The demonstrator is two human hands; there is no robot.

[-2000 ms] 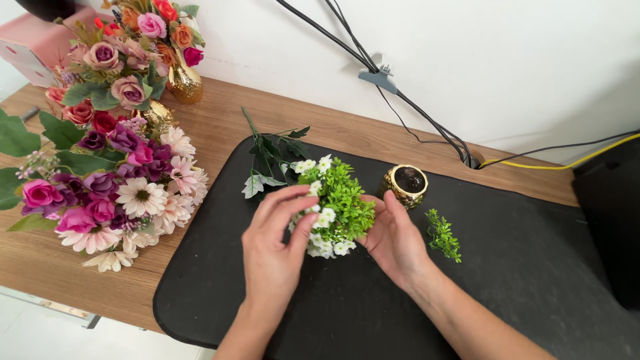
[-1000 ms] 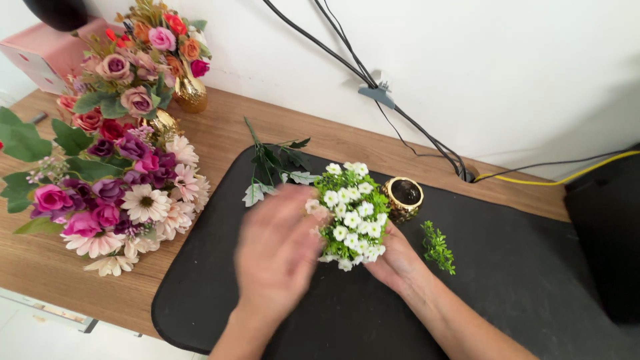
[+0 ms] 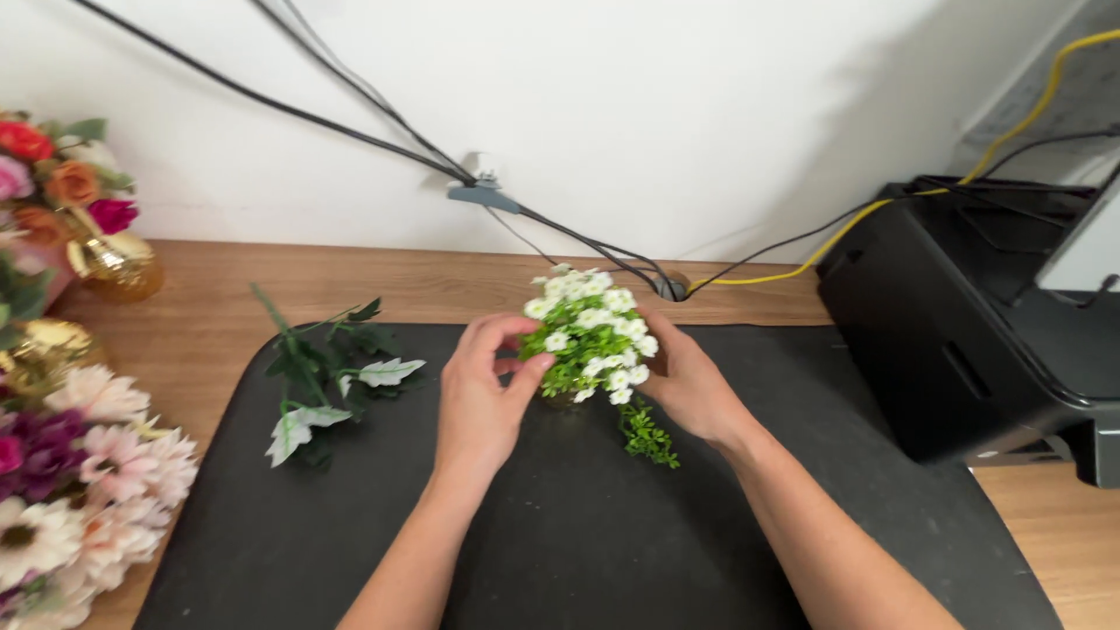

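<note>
Between my two hands is a bunch of small white artificial flowers with green leaves (image 3: pixel 595 337). My left hand (image 3: pixel 490 385) pinches its left side with thumb and fingers. Around the bunch's right side curve the fingers of my right hand (image 3: pixel 691 376), partly hidden behind the blooms. The gold pot lies mostly hidden below the bunch; only a bit of it shows. A loose green sprig (image 3: pixel 647 436) rests on the black mat (image 3: pixel 560 542) just below the bunch. To the left lies a dark green leaf stem with whitish leaves (image 3: pixel 324 376).
Artificial flower arrangements (image 3: pixel 96 472) stand at the left, by gold vases (image 3: pixel 114 262). A black printer (image 3: pixel 954 324) is at the right. Black cables (image 3: pixel 350 131) and a yellow cable (image 3: pixel 840 241) run along the wall to a hole in the wooden desk (image 3: pixel 227 280).
Both hands have carried the white flower bunch over to where the gold pot stood. My left hand, blurred in motion a second ago, now touches the bunch's side. The view has shifted right.
</note>
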